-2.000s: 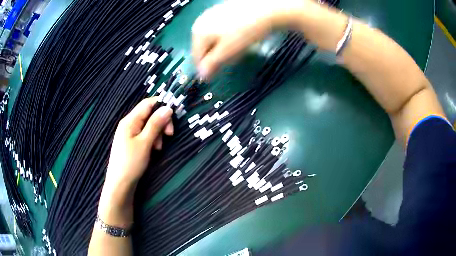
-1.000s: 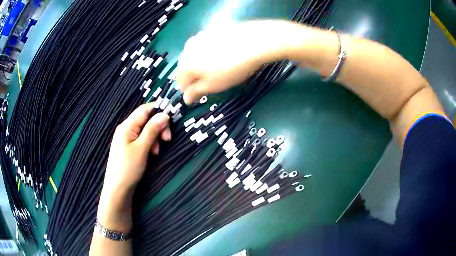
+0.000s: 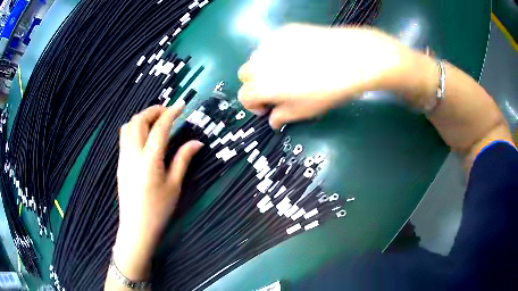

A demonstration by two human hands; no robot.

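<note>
Black cables (image 3: 210, 199) lie in a broad fan with white end pieces (image 3: 261, 166) in staggered rows. Small ring terminals (image 3: 309, 161) stick out beyond them. My left hand (image 3: 153, 162) is over the cables near the middle, thumb and fingers apart, with cable ends between and below them. My right hand (image 3: 298, 85) is curled above the upper ring ends, palm down and overexposed. Dark strands run beneath its fingertips; whether it grips any is hidden.
Large black bundles (image 3: 74, 85) with white-marked ends fill the left of the glossy green table (image 3: 375, 170). More dark strands (image 3: 360, 12) show at the top beyond my right hand. Blue items (image 3: 12, 20) stand at the upper left edge.
My left thumb and fingers have parted from their pinch on the white-marked ends. My right hand moved left, then back right, away from the left hand's fingertips.
</note>
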